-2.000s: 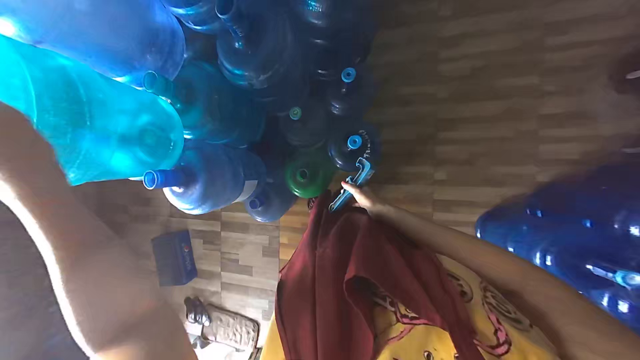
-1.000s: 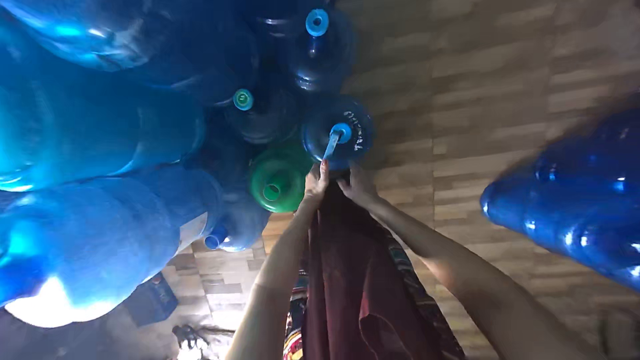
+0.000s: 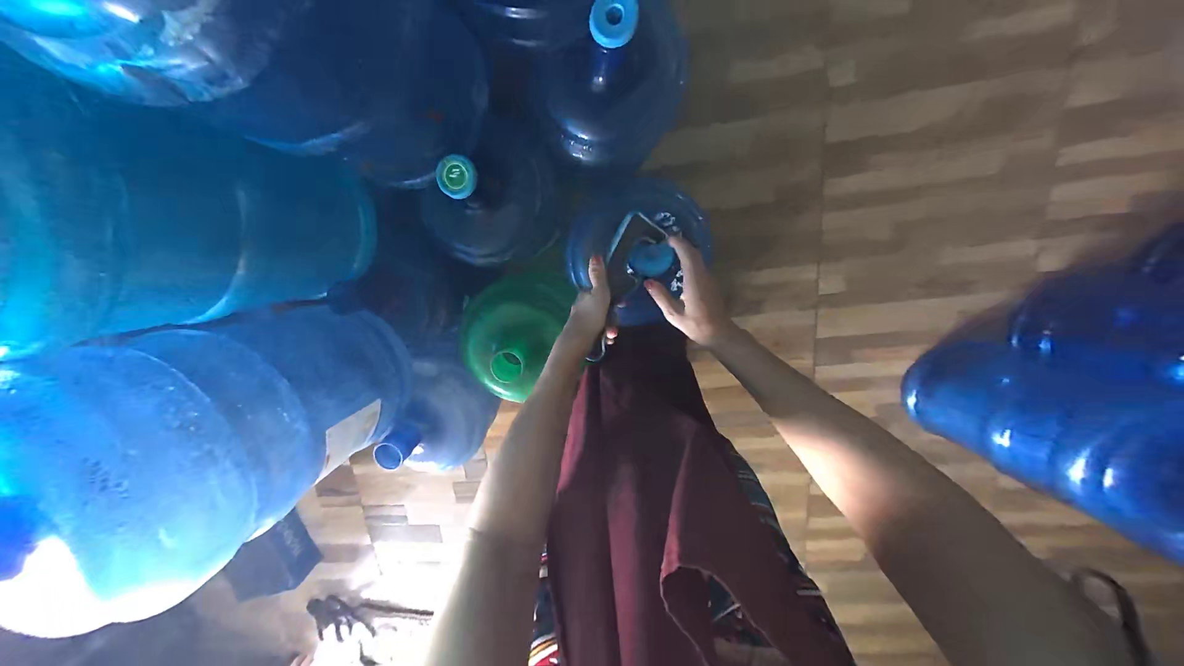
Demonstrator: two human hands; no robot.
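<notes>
My left hand [image 3: 594,301] is closed around a bottle carrying handle [image 3: 622,242], whose pale-edged frame reaches up beside the neck of a blue water jug [image 3: 585,242]. At the blue cap [image 3: 651,259] of that jug, my right hand [image 3: 689,291] has its fingers spread around the neck, the index fingertip near the handle's upper end. The jug stands upright and bears white lettering. Whether the handle is hooked on the neck cannot be told. A green jug [image 3: 507,333] with an uncapped mouth stands just left of my left hand.
Large blue jugs [image 3: 231,407] lie stacked at left. Another upright jug [image 3: 606,102] with a blue cap and one with a green cap [image 3: 456,176] stand behind. More blue jugs [image 3: 1027,398] lie at right on the wood-patterned floor [image 3: 906,231]. A dark box [image 3: 273,560] sits lower left.
Two seconds ago one hand held the blue handle above the jugs; now both hands are at the jug's neck. The handle has turned since a second ago. The view has moved closer to the jugs.
</notes>
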